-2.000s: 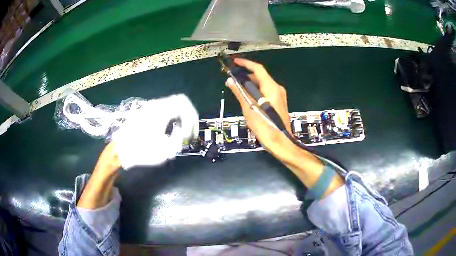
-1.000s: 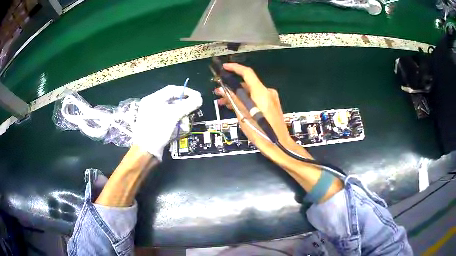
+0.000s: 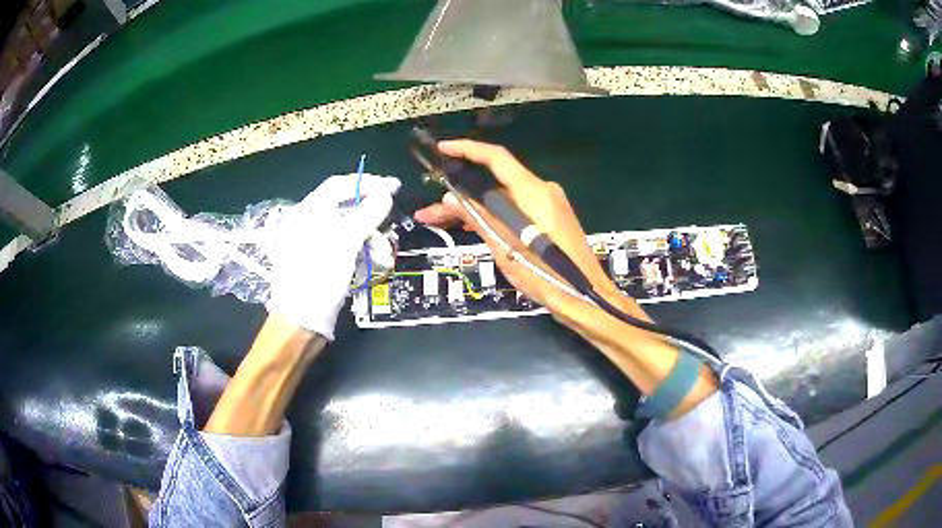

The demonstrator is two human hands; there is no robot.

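Note:
The open power strip [image 3: 558, 279] lies lengthwise on the dark green mat, with a yellow-green wire [image 3: 467, 281] inside it. My left hand [image 3: 328, 248], in a white glove, is at the strip's left end and holds a thin blue wire [image 3: 360, 177] that points up from the fingertips. The coiled white cord in clear plastic [image 3: 186, 243] lies left of the glove. My bare right hand [image 3: 537, 222] holds the soldering iron [image 3: 494, 201], its tip up and left, above the middle of the strip. The right fingertips are near a small dark part on a white lead [image 3: 411, 223].
A grey hood [image 3: 494, 46] hangs above the work at the top. A speckled pale rail [image 3: 279, 132] divides the mat from the green belt [image 3: 207, 77]. A black object [image 3: 857, 170] stands at the right. Another bagged item [image 3: 790, 12] lies on the belt.
My left hand first moved up off the strip, and the blue wire came into view at its fingertips. My right hand and the iron moved left. The bagged item on the belt shifted right.

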